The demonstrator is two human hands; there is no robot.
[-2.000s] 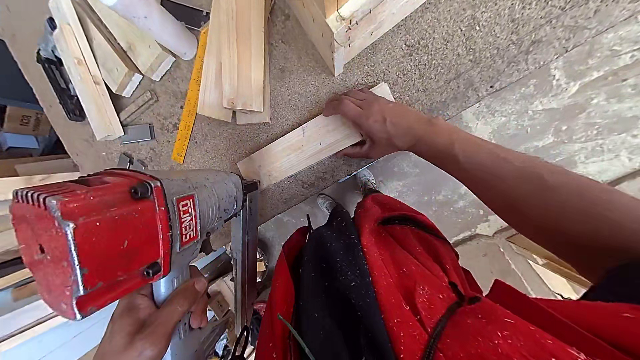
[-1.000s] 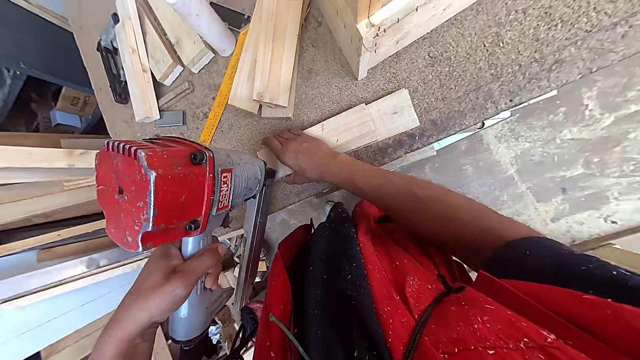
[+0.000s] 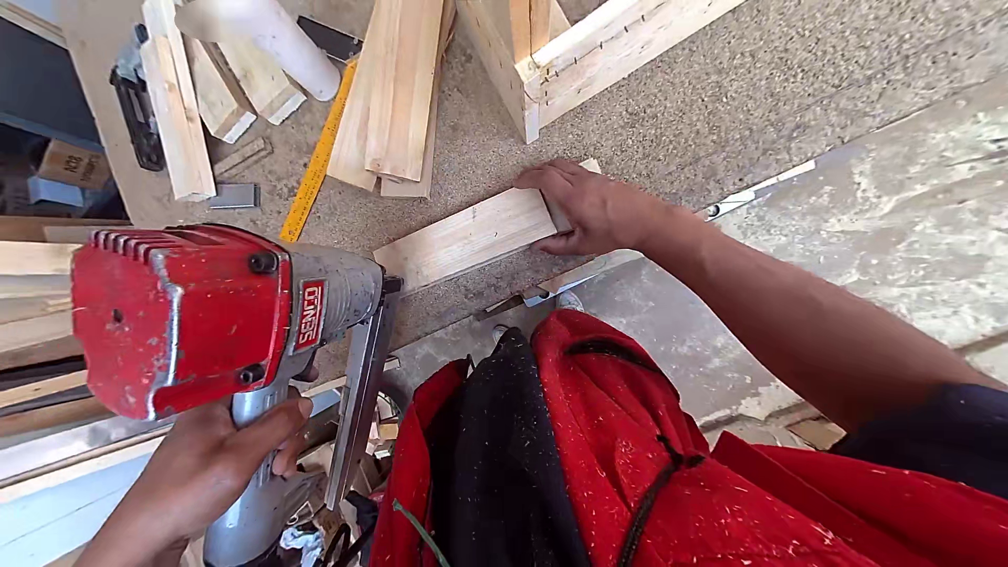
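Note:
My left hand is wrapped round the handle of a red and grey Senco pneumatic stapler, its nose close to the left end of a short pine board. That board lies on the particleboard bench top. With bent fingers, my right hand grips the board's right part, and the wood's tip shows beyond the fingers. Part of the stapler's long metal magazine points down toward my clothing. Whether the nose touches the board cannot be told.
A stapled wooden frame stands at the top. Several pine slats, a yellow ruler, a white cylinder and a strip of staples lie at the upper left. More timber is stacked at the left, and the bench edge runs near my body.
Since a second ago, my right hand has moved from the board's left end to its right part. The stapler remains in my left hand.

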